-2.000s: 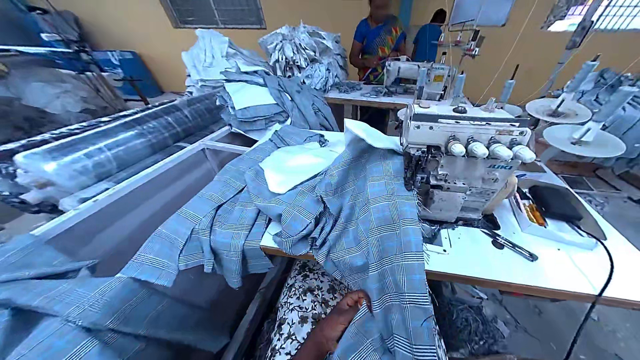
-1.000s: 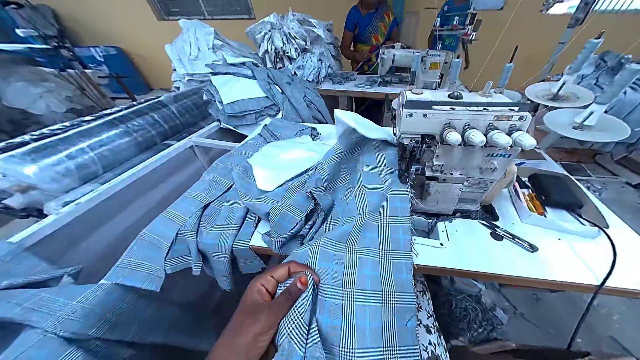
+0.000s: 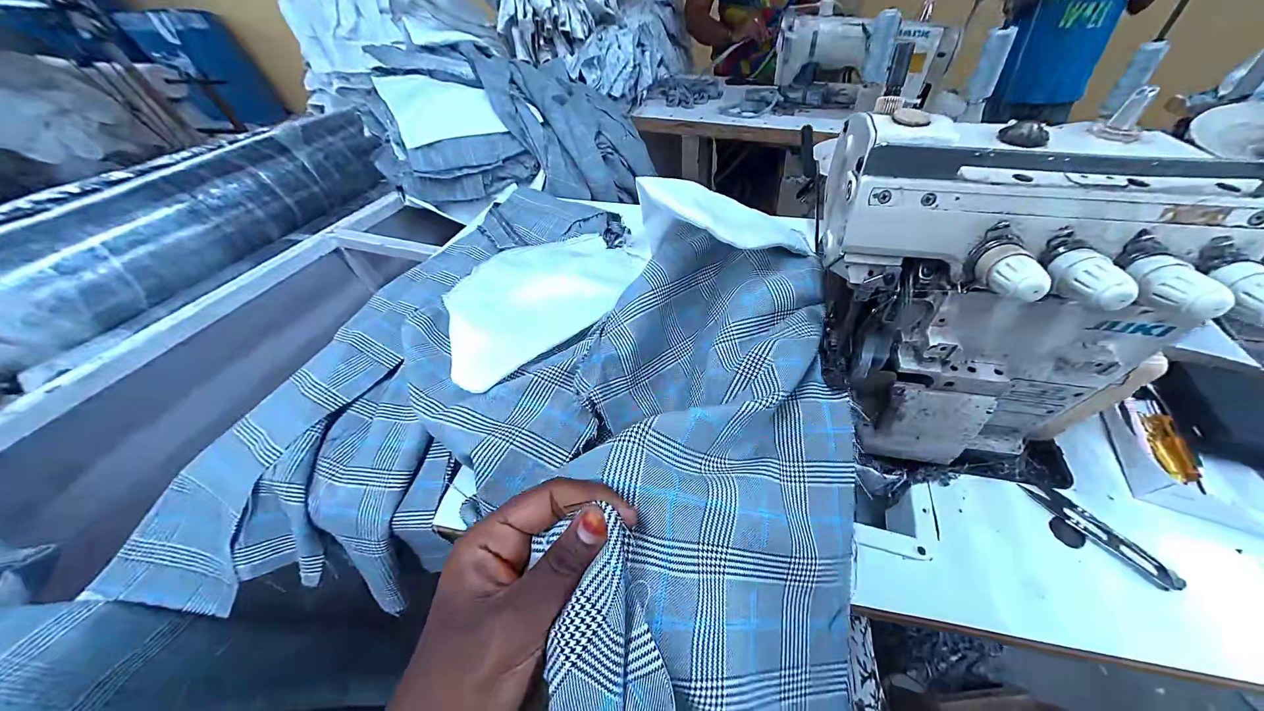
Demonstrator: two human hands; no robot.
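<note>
My left hand (image 3: pixel 533 583) pinches a fold of grey-blue plaid fabric (image 3: pixel 731 494) between thumb and fingers, at the lower middle of the view. The fabric runs from the table up to the left side of a white overlock sewing machine (image 3: pixel 1037 217), its right edge lying along the machine. White fabric pieces (image 3: pixel 533 306) lie on top of the plaid cloth, one of them close to the machine's head. More plaid panels hang over the table's left edge. My right hand is out of view.
Metal thread snips or tweezers (image 3: pixel 1106 538) lie on the white table (image 3: pixel 987 573), near an open box (image 3: pixel 1155 444). A framed trough (image 3: pixel 197 365) and a plastic-wrapped roll (image 3: pixel 197 217) stand left. Behind are a cloth pile (image 3: pixel 474 148), another sewing machine (image 3: pixel 829 49) and two people.
My left hand has risen from low on the fabric and now pinches a fold near the table edge. The view has moved closer to the machine.
</note>
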